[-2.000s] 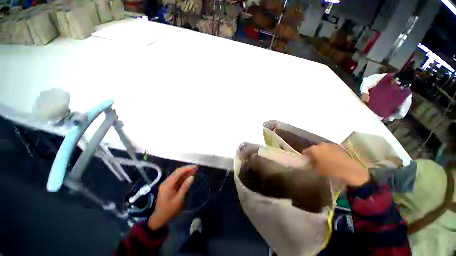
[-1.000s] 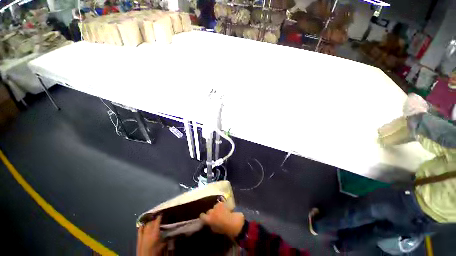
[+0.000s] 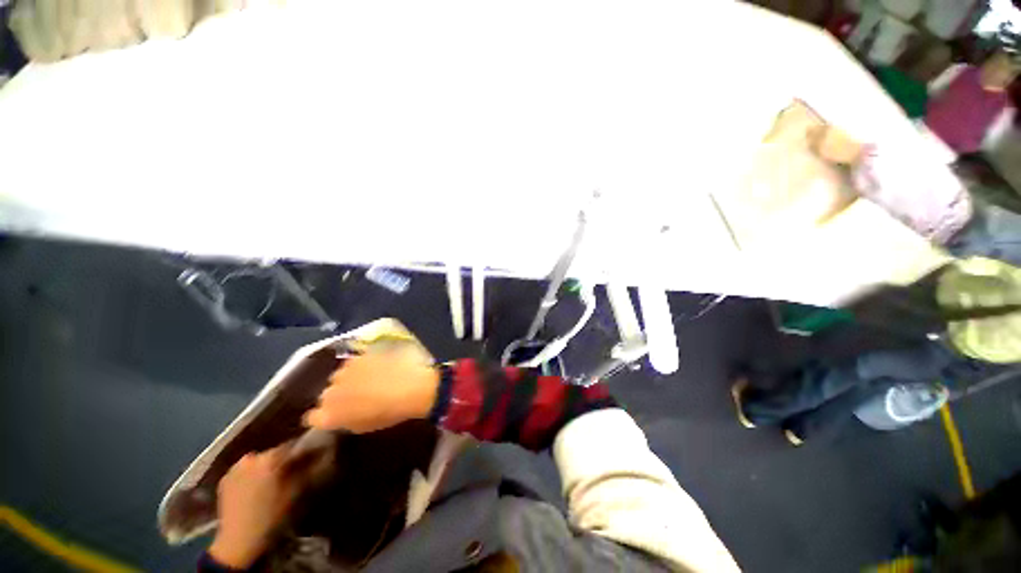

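A beige bag body (image 3: 188, 513) with a dark brown inside is tilted at the lower left, its opening facing up. My right hand (image 3: 375, 388) reaches over the rim from the right, with curled fingers gripping inside the opening. My left hand (image 3: 255, 501) is blurred at the near left part of the opening and grips the bag there. The fingertips of both hands and the bag's lower part are partly hidden.
A white worktable (image 3: 370, 134) spans the view. Steamer poles (image 3: 627, 319) stand at its near edge; a power strip (image 3: 389, 278) lies below. A person's forearm (image 3: 912, 196) reaches over another bag (image 3: 795, 168) at right. A green crate (image 3: 814, 319) is under the table.
The second bag from the earliest frame is no longer in my hands. The held bag has moved left and tilted; my right hand has moved left and deeper into its opening. The view has shifted down.
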